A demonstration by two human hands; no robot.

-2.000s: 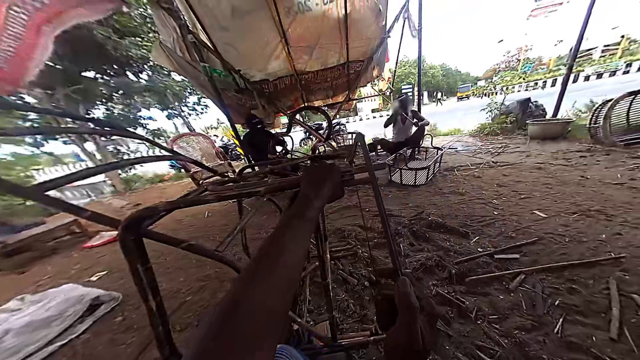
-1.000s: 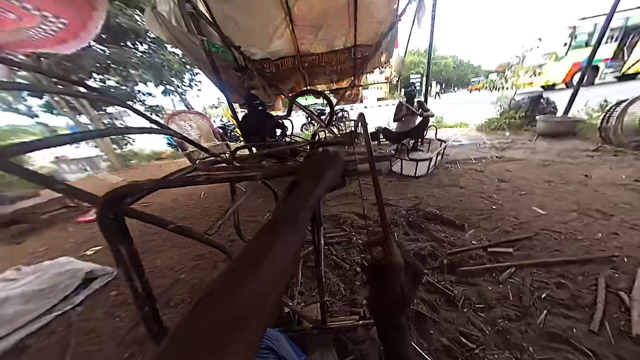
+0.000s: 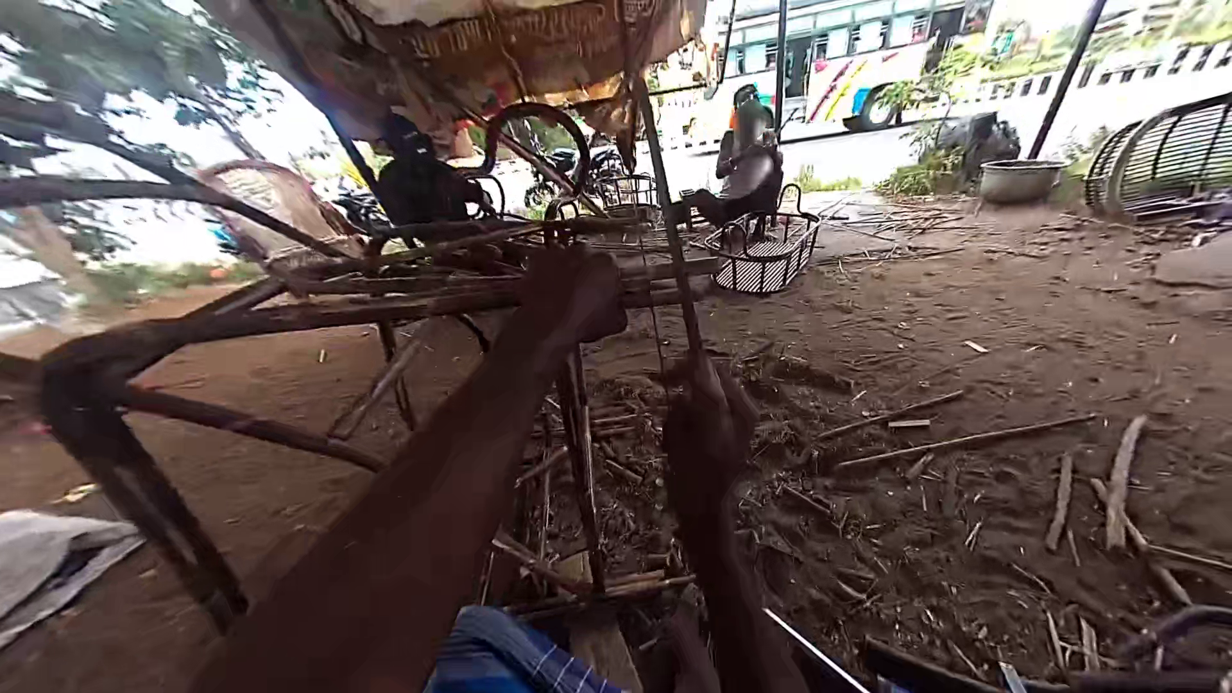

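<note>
My left hand [image 3: 575, 292] is closed around cane poles [image 3: 433, 303] of a frame of bent and bound canes, near their cut ends. In my right hand [image 3: 710, 419] is the lower end of a bow saw [image 3: 671, 217], held upright just right of the left hand. Its thin blade crosses the pole ends, which stick out past my left fist. Whether the blade is inside a cut, I cannot tell. Below the poles stands an upright leg [image 3: 579, 462] of bundled canes. The thick bent corner of the frame [image 3: 91, 371] is at the left.
Offcuts and sticks [image 3: 962, 441] litter the soil at the right. Two people sit beyond the frame, one beside an oval cane basket [image 3: 770, 252]. A metal basin [image 3: 1020, 181] and a round cane frame [image 3: 1169, 159] lie at the back right. Cloth [image 3: 58, 563] lies at the left.
The saw in my right hand has shifted relative to the poles, while my left hand keeps its hold on them. A bus on the road behind has moved left in view.
</note>
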